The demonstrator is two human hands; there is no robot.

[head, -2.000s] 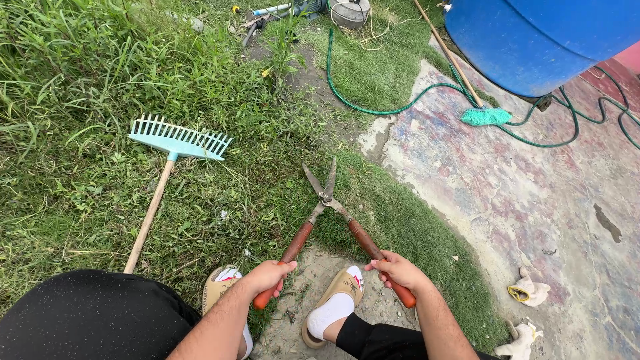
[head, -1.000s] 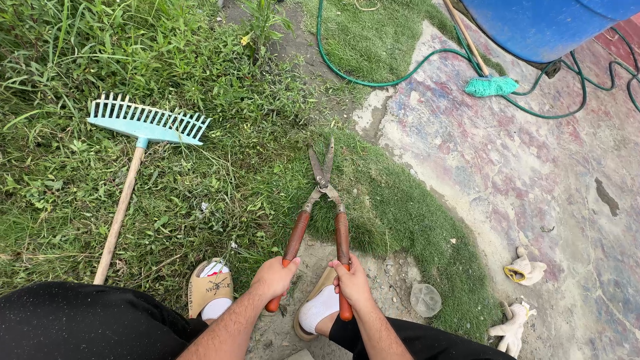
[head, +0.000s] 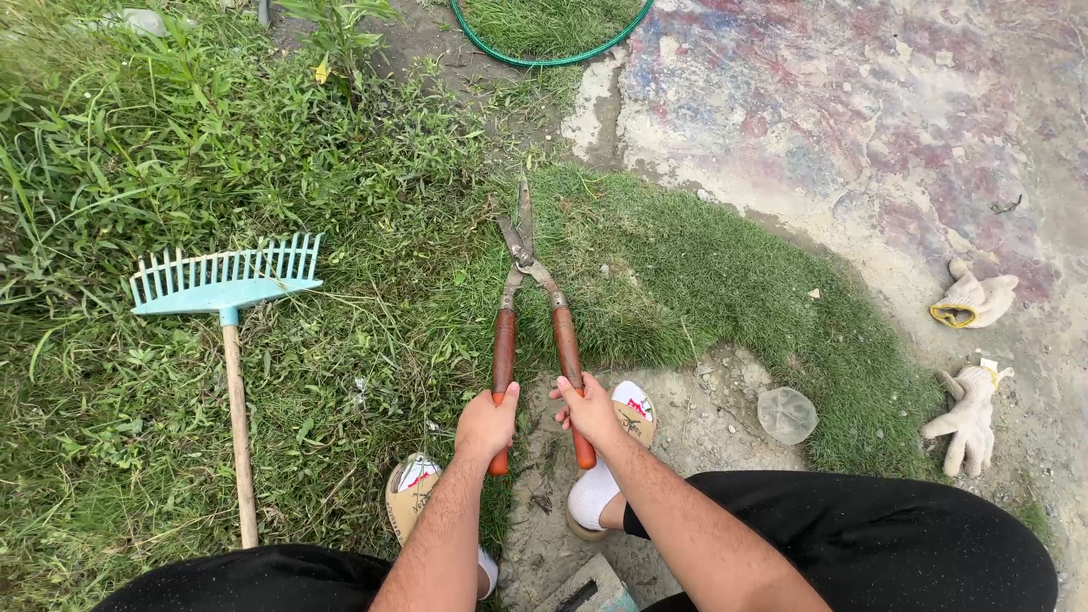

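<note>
My left hand [head: 488, 425] is closed around the left wooden handle of the hedge shears [head: 522, 259]. Around the right handle is my right hand [head: 588, 411], some of its fingers slightly lifted. The handles are close together, and the rusty blades form a narrow V pointing away from me, over the line where taller weeds meet short grass [head: 680, 272]. A light blue plastic rake [head: 225, 293] with a wooden handle lies on the weeds left of my left hand.
Two knitted work gloves, one [head: 977, 297] above the other [head: 967, 421], lie on the concrete at right. A clear plastic bottle piece [head: 786, 416] sits by the grass edge. A green hose [head: 544, 63] curves across the top. A concrete block [head: 586, 588] is between my feet.
Two seconds back the shears' handles and blades were spread wide; my hands have since come closer together, narrowing the blades. The view has shifted, and the broom and blue barrel are out of sight.
</note>
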